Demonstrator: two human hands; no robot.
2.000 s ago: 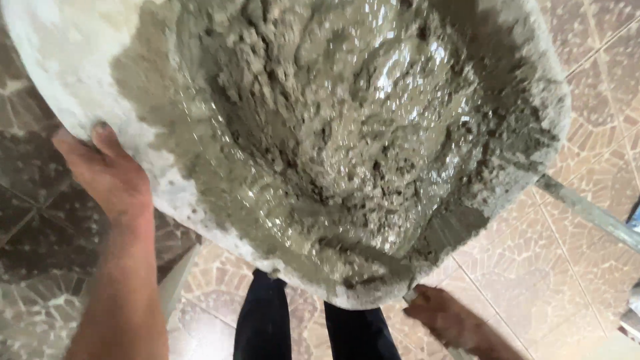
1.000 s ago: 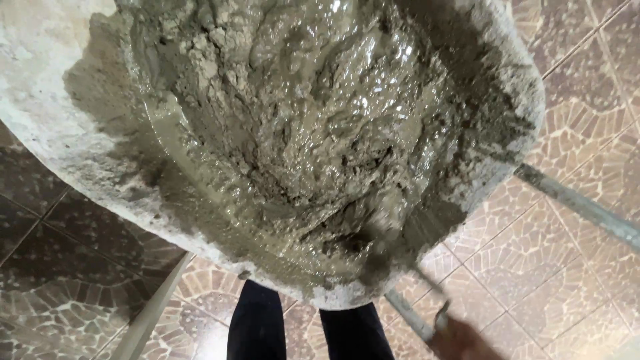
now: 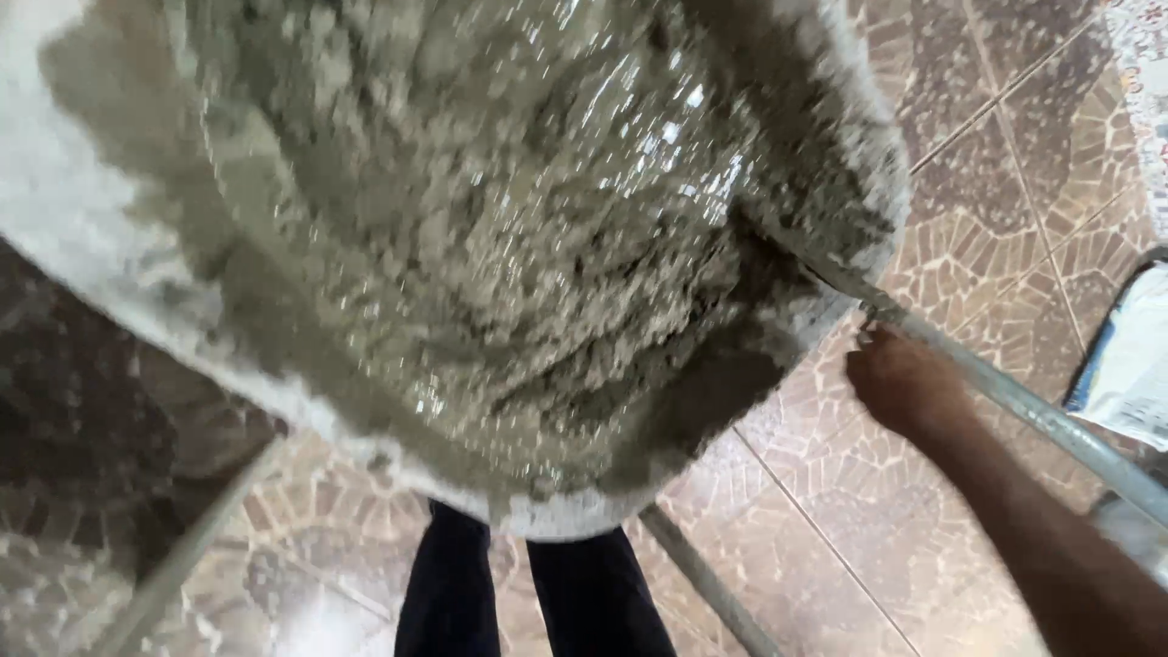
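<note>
A large pale tub (image 3: 566, 518), its rim crusted, holds wet grey mortar (image 3: 511, 274) with a rough, glossy surface. My right hand (image 3: 899, 374) is at the tub's right rim, closed around what looks like a mortar-coated trowel (image 3: 812, 260). The tool's thin blade edge reaches over the rim into the mortar; its handle is mostly hidden in the fist, and motion blurs the hand. Just above that hand, a metal pole (image 3: 1031, 411) runs from the rim toward the lower right. My left hand is out of view.
Metal bars (image 3: 712, 584) (image 3: 187, 547) slope away below the tub. The person's dark-clad legs (image 3: 593, 593) stand under its near edge on a patterned tile floor (image 3: 821, 511). At the right lie a white and blue bag (image 3: 1127, 347) and a patterned cloth or sheet (image 3: 1145, 73).
My left hand, on the left rim two seconds ago, has left the view. My right hand has moved with the tool from the near rim up along the right side to beside the pole.
</note>
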